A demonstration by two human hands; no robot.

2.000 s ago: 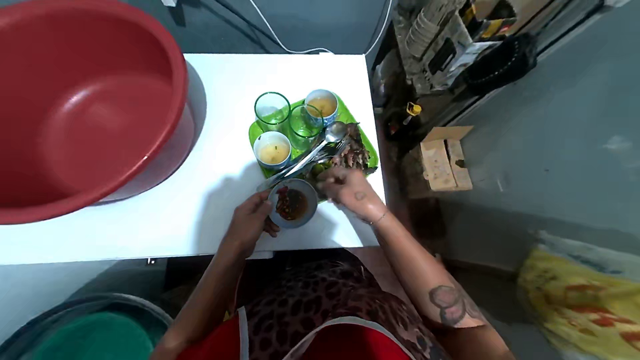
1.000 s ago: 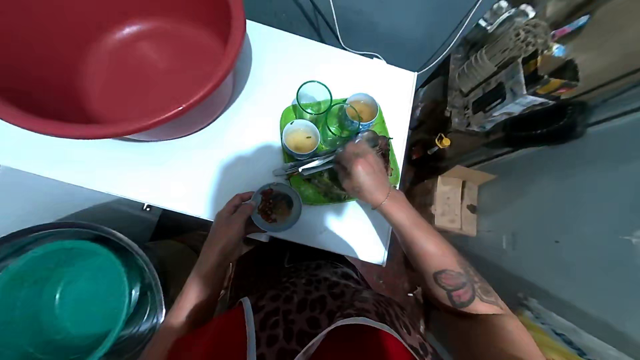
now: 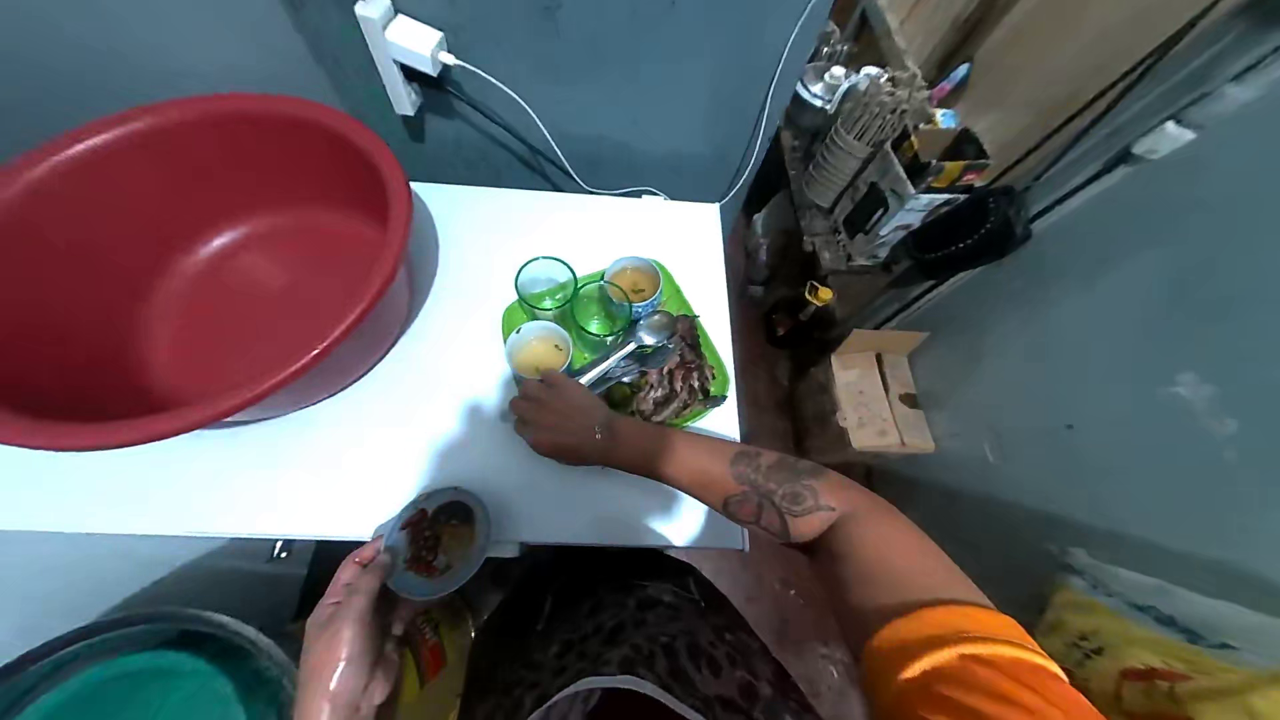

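My left hand (image 3: 350, 635) holds a small bowl (image 3: 470, 568) by its rim at the table's front edge; dark sauce and red bits lie in it. At the near left edge of a green tray (image 3: 716, 372), my right hand (image 3: 562, 420) touches or nearly touches a white cup of yellowish liquid (image 3: 540, 350); its fingertips are partly hidden. The tray also bears two green glasses (image 3: 546, 284) (image 3: 601, 310), a patterned cup of orange-brown liquid (image 3: 636, 282), metal spoons (image 3: 640, 338) and a heap of shredded meat (image 3: 680, 378).
A large red plastic basin (image 3: 260, 260) stands on the left of the white table (image 3: 600, 500). A green basin (image 3: 130, 675) is below at lower left. White cables (image 3: 540, 125) run along the wall. A cardboard box (image 3: 880, 395) and a cluttered shelf (image 3: 850, 180) are at the right.
My right hand has moved left from the meat to the white cup's side. The bowl in my left hand is now farther from the tray. The view has shifted.
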